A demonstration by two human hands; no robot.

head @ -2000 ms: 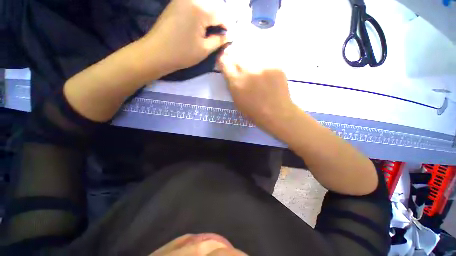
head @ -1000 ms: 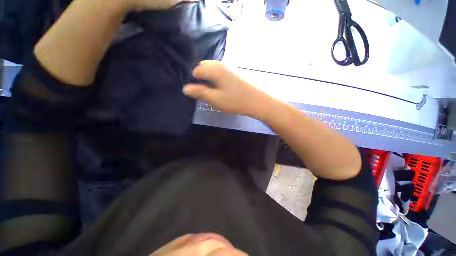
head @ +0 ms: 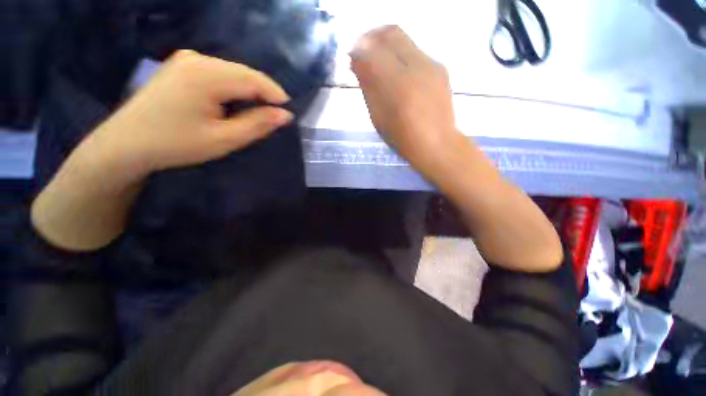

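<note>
The black garment (head: 232,186) lies crumpled over the left part of the white sewing table (head: 480,124) and hangs over its front edge towards my lap. My left hand (head: 186,112) is over the garment, thumb and forefinger pinched towards each other at its right side with black cloth between the tips. My right hand (head: 406,89) is right of the garment, above the white table, its fingers curled in and blurred. I cannot tell if it holds something small. A shiny part of the garment lies at the top, between the hands.
Black-handled scissors (head: 520,35) lie at the top right, cut off by the frame edge. A ruler strip (head: 526,161) runs along the table's front edge. Below right are red plastic crates (head: 654,244) and white and black cloth (head: 627,317). A dark object (head: 687,17) is at the top right corner.
My left hand has come down from the top edge onto the garment. My right hand has moved up and right, off the garment, and its fingers have curled. The blue-grey fitting has left view.
</note>
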